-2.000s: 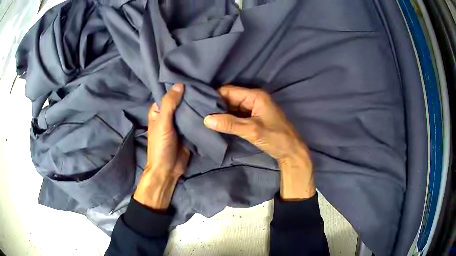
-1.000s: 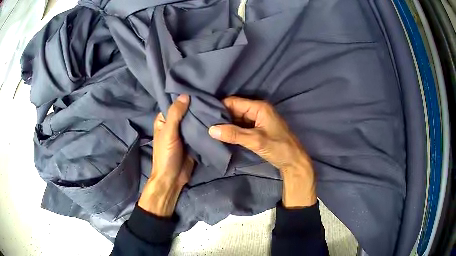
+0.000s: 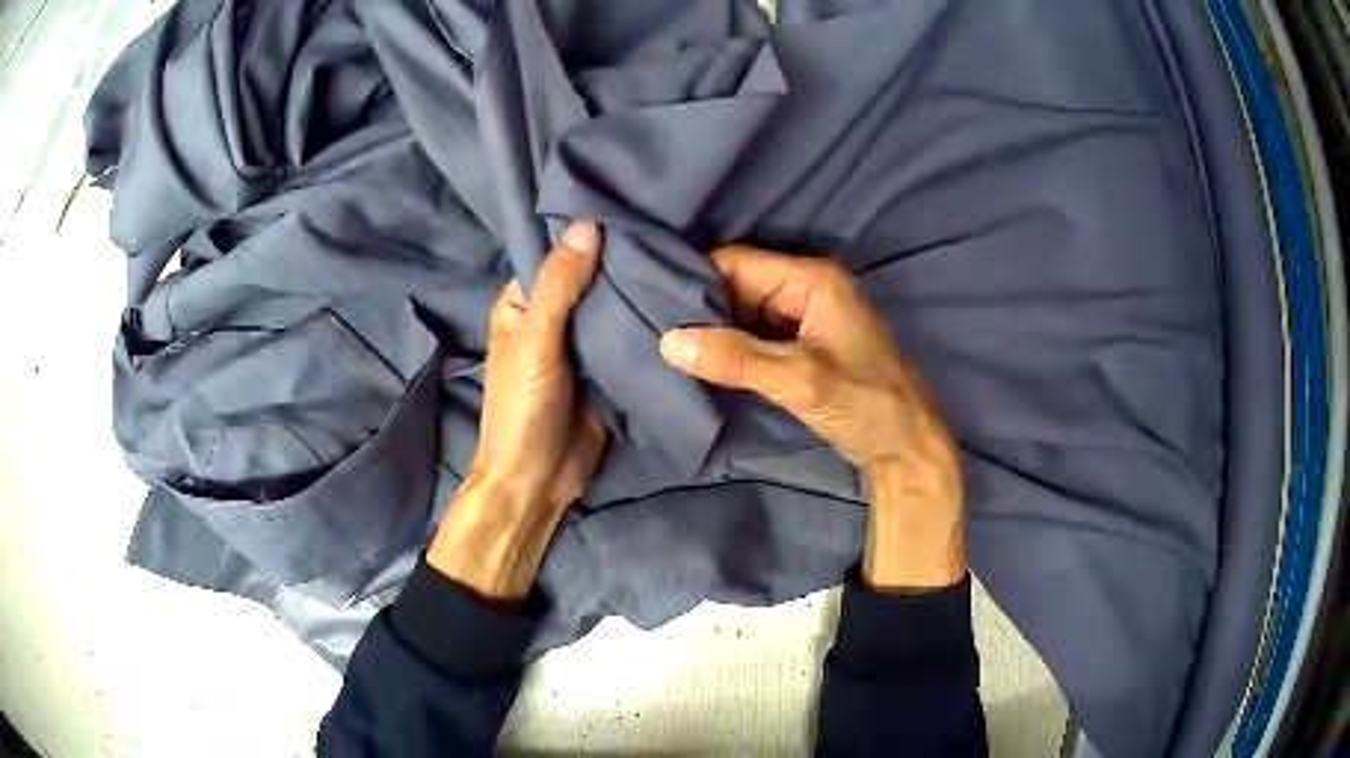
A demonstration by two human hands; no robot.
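Note:
A grey-blue garment piece (image 3: 637,356) is held up in folds at the middle, its pointed edge hanging between my hands. My left hand (image 3: 536,385) grips its left side, thumb on top and fingers mostly hidden beneath. My right hand (image 3: 829,363) holds the right side between thumb and curled fingers, with the fingertips hidden by cloth. More of the crumpled garment (image 3: 296,430) lies at the left, with a curved folded edge and seams. A wide grey-blue cloth length (image 3: 1051,326) spreads on the right with soft creases.
The off-white speckled table (image 3: 666,689) shows along the bottom and left. A pale shiny patch (image 3: 318,619) shows under the garment's lower left edge. Blue and white curved bands (image 3: 1303,444) run down the right rim. Dark sleeves cover my wrists.
The whole view has shifted, so hands and cloth appear further right and slightly higher than a second ago. The grip and the folds look nearly the same.

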